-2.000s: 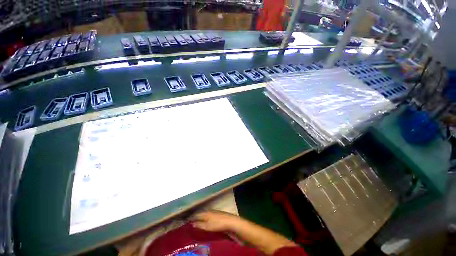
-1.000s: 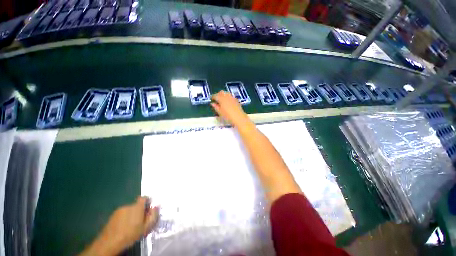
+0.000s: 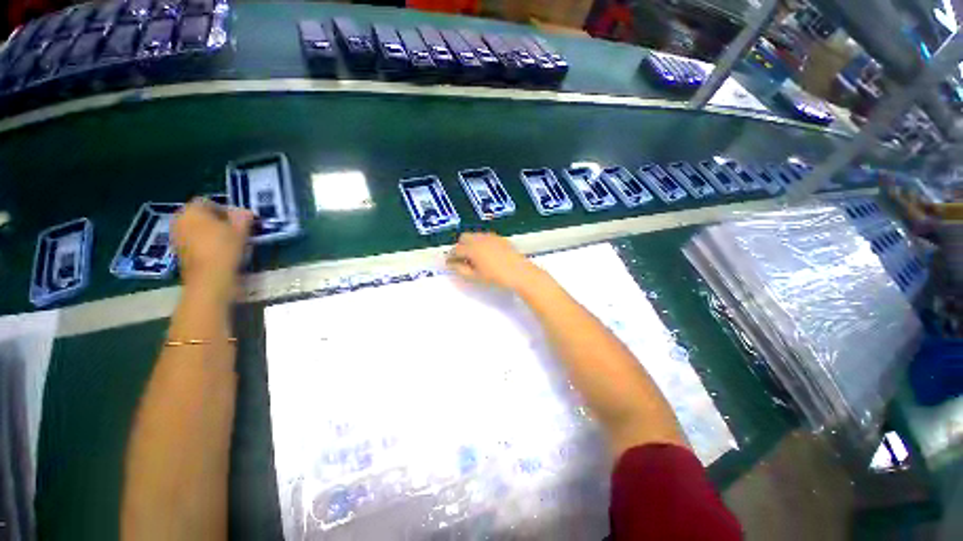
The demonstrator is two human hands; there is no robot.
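A row of pale-rimmed plastic housings [image 3: 426, 204] lies on the green conveyor. My left hand [image 3: 211, 238] is over the conveyor's near left part, blurred, with its fingers at the left edge of one housing [image 3: 264, 198]. That housing looks larger than the others and raised, and the hand appears to hold it. The hand partly hides another housing [image 3: 148, 241]. A white sheet with clear, shiny plastic over it [image 3: 422, 370] lies on the bench. My right hand [image 3: 486, 259] is at its top edge, fingers bent together; whether they pinch a small part is hidden.
A pale rail [image 3: 359, 269] separates bench and conveyor. A glossy plastic-wrapped stack [image 3: 813, 306] is at the right, and a stack of sheets [image 3: 21, 402] at the left edge. Beyond the conveyor are a tray of dark units [image 3: 116, 42] and a row of dark blocks [image 3: 422, 51].
My left hand has moved from the sheet's left edge up over the conveyor to a housing. My right hand has drawn back from the housings to the sheet's top edge. The gap in the row has widened.
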